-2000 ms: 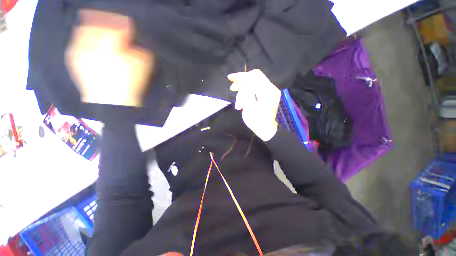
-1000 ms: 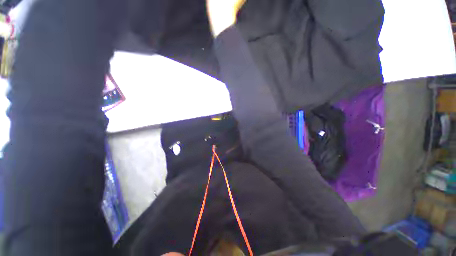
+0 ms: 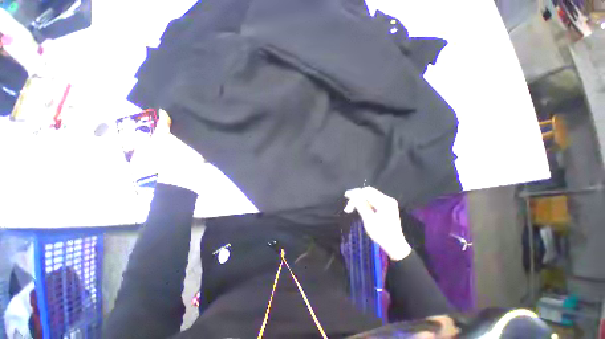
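A large black coat (image 3: 285,126) lies spread over the white table, its near edge at the table's front edge. My right hand (image 3: 381,218) is at its near right edge, fingertips pinched together, with a tiny thin sliver at the tips that looks like a needle (image 3: 365,183). My left hand (image 3: 174,155) is at the coat's left edge beside the smartphone (image 3: 137,128), partly covering it. This hand is washed out against the white table, so its grip cannot be made out.
A red-handled item (image 3: 62,107) and a grey disc (image 3: 101,130) lie left of the phone. Blue crates (image 3: 69,278) stand below the table at left and by my right hand. A purple cloth (image 3: 448,251) hangs at right. Another person's hand (image 3: 18,41) shows at upper left.
The view has shifted, showing more of the coat and table. The coat lies spread out flatter. My left hand has come back to the phone; my right hand has come back to the near edge.
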